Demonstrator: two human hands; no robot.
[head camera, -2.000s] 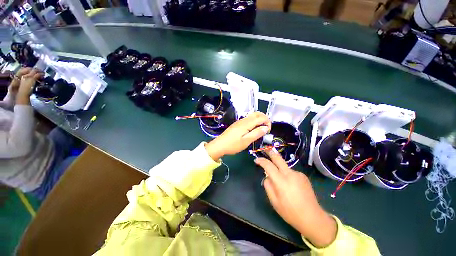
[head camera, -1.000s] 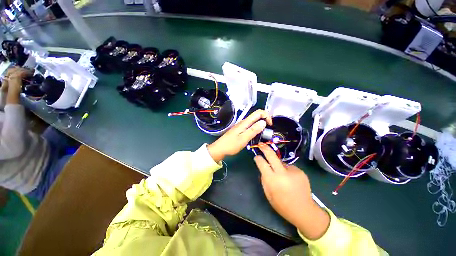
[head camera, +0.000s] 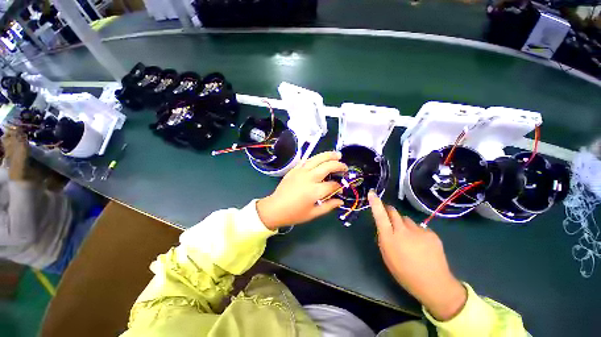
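A camera housing (head camera: 377, 172) with a dark open interior stands in front of me, its white wall bracket (head camera: 366, 124) behind it. Red, yellow and dark connector leads (head camera: 354, 196) come out over its near rim, with small white plugs at their ends. My left hand (head camera: 300, 191) is at the housing's left side, its fingers around the rim and the leads; its thumb is beside a yellow lead. My right hand (head camera: 412, 253) is at the right rim with the index finger extended to it and nothing visible in it.
Another housing (head camera: 271, 155) stands to the left, more (head camera: 448, 181) to the right. Black front modules (head camera: 188, 118) are grouped at back left. Thin translucent loops (head camera: 585, 217) lie far right. A screwdriver (head camera: 111, 167) lies left, near another person's arm (head camera: 20, 158).
My right hand has moved right, off the leads, to the housing's right rim. The leads now hang over the near rim. My left hand has shifted slightly left and down.
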